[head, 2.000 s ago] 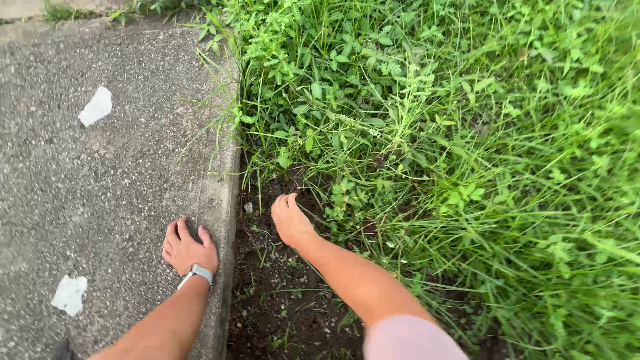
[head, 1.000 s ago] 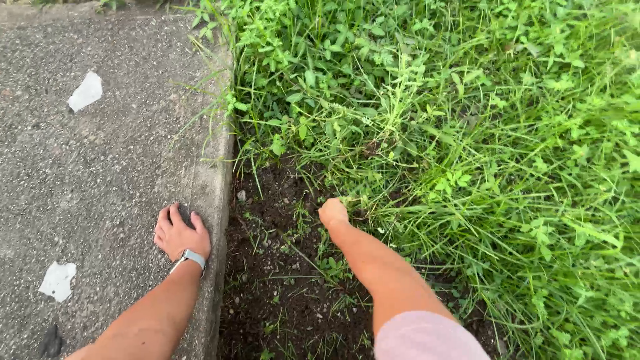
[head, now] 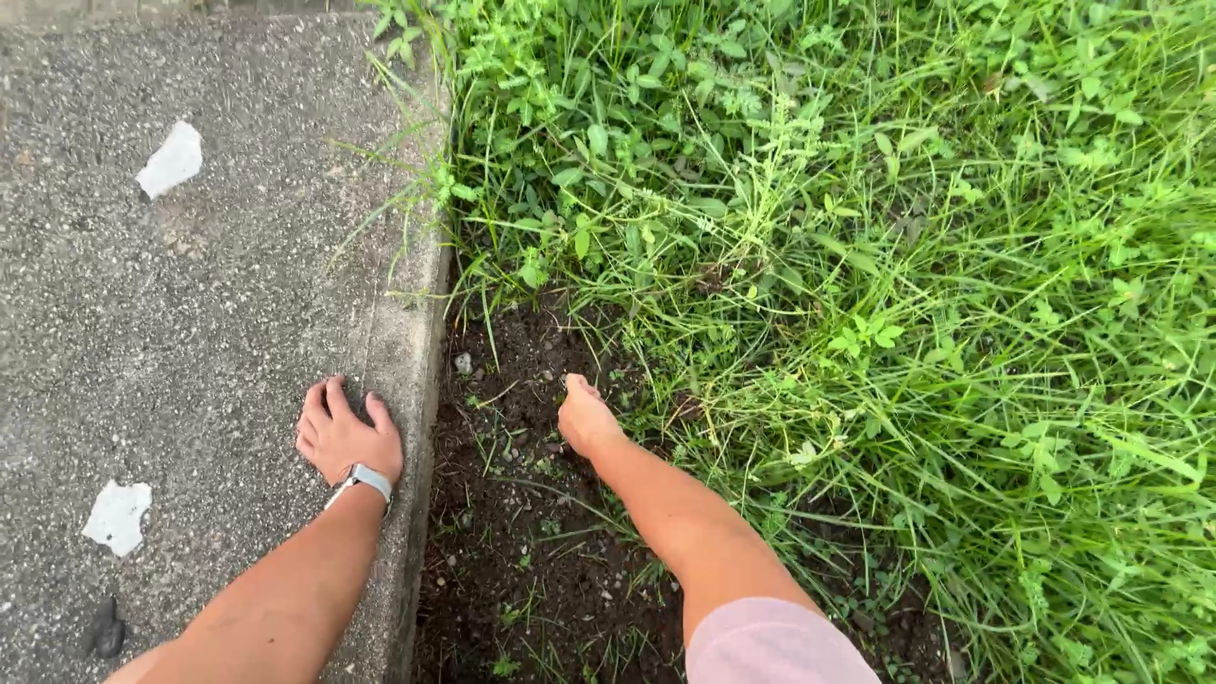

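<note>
My left hand (head: 350, 437) rests palm down on the concrete slab (head: 237, 313) beside its edge, fingers spread, with a watch (head: 363, 483) on the wrist. Over the dark soil (head: 532, 532), right of that edge, my right hand (head: 587, 418) is curled with its fingertips close to the ground. Whether anything is between those fingers cannot be told. Green weeds and grass (head: 722, 209) grow thickly beyond and to the right of my right hand. Small sprouts (head: 513, 613) dot the soil nearer to me.
Two whitish flat patches, one farther off (head: 173, 160) and one nearer (head: 119, 516), lie on the concrete. A dark lump (head: 106, 629) is at lower left. A pale pebble (head: 463, 363) sits in the soil near the slab's edge. Grass blades overhang the edge higher up.
My right hand has moved back left toward the slab since one second ago, when it was at the grass edge. More bare soil shows than two seconds ago. My left hand stays on the concrete.
</note>
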